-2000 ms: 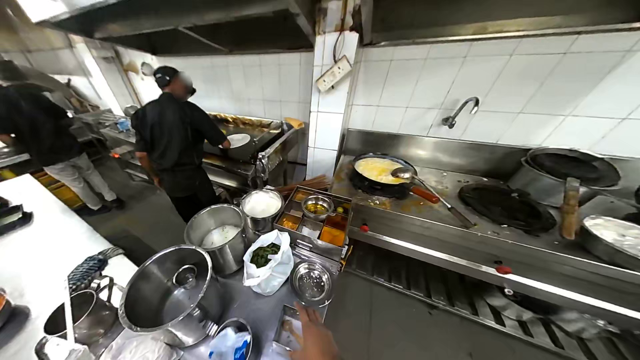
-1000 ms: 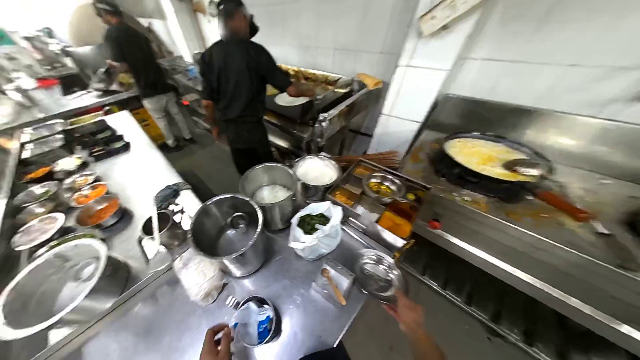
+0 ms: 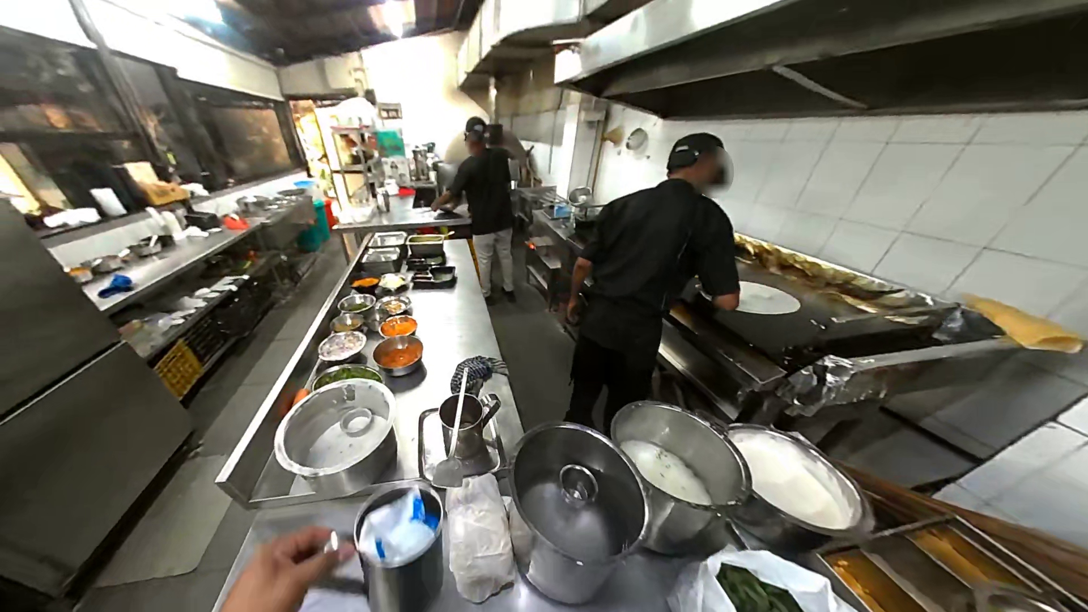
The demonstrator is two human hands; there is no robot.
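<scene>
My left hand (image 3: 293, 568) is at the bottom left, its thumb and fingertips closed on what looks like a small metal handle, beside a steel container (image 3: 406, 578). A white and blue plastic packet (image 3: 399, 531) lies inside that container. My right hand is out of view. To the right of the container stand a wrapped white bag (image 3: 478, 544) and a large steel pot (image 3: 544, 552) with a ring-handled lid or ladle inside. Farther right are a pot of whitish liquid (image 3: 667, 472), a pot of white batter (image 3: 795, 480) and a plastic bag of green leaves (image 3: 752, 591).
A person in black (image 3: 654, 272) works at a griddle (image 3: 850, 310) with a round white batter sheet. Another person (image 3: 489, 191) stands farther back. Bowls of chopped food (image 3: 398, 355), a large lidded pot (image 3: 336, 438) and a steel mug (image 3: 463, 429) stand on the counter. A spice box (image 3: 918, 565) is at lower right.
The view has swung left, away from the stove with the pan. My right hand, earlier at a steel bowl, has left the view. My left hand remains beside the container with the packet.
</scene>
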